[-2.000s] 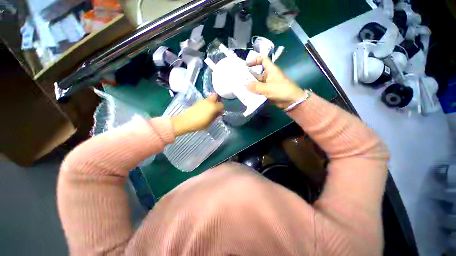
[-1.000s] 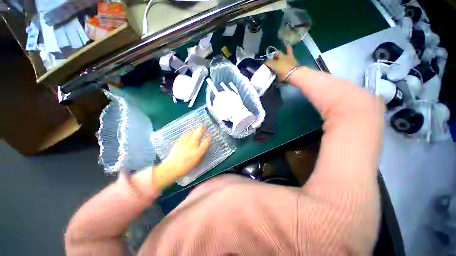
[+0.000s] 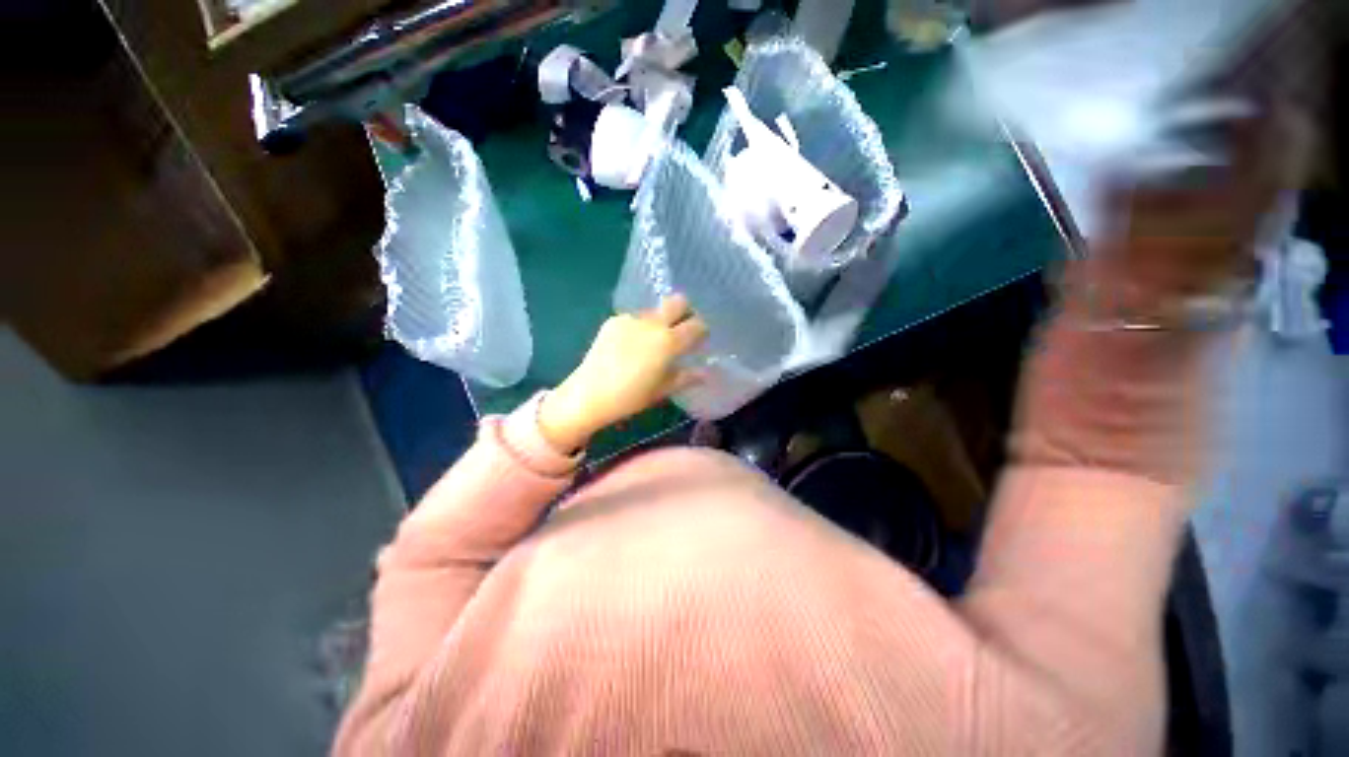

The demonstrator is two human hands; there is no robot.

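Observation:
My left hand (image 3: 633, 367) is at the near side of a clear ribbed bubble bag (image 3: 710, 281), its fingers closed on the bag's wall. The bag is open-mouthed and looks empty. Just behind it, a white security camera (image 3: 799, 200) lies in a second open bubble bag (image 3: 866, 130), its white stubs pointing up. My right hand (image 3: 1198, 178) is raised at the upper right and badly blurred. A whitish, see-through blur (image 3: 1087, 89) is at its fingers; I cannot tell what it is or whether it is gripped.
A third open bubble bag (image 3: 459, 274) stands at the mat's left end. Another white camera (image 3: 629, 145) and white pieces lie at the back of the green mat (image 3: 570, 281). A metal rail (image 3: 400, 67) runs along the back left. A brown carton (image 3: 163, 192) is at the left.
My left hand has gone from lying on flat bags to holding one opened bag. My right hand has moved from the mat to the upper right. The camera's bag appears farther back and right.

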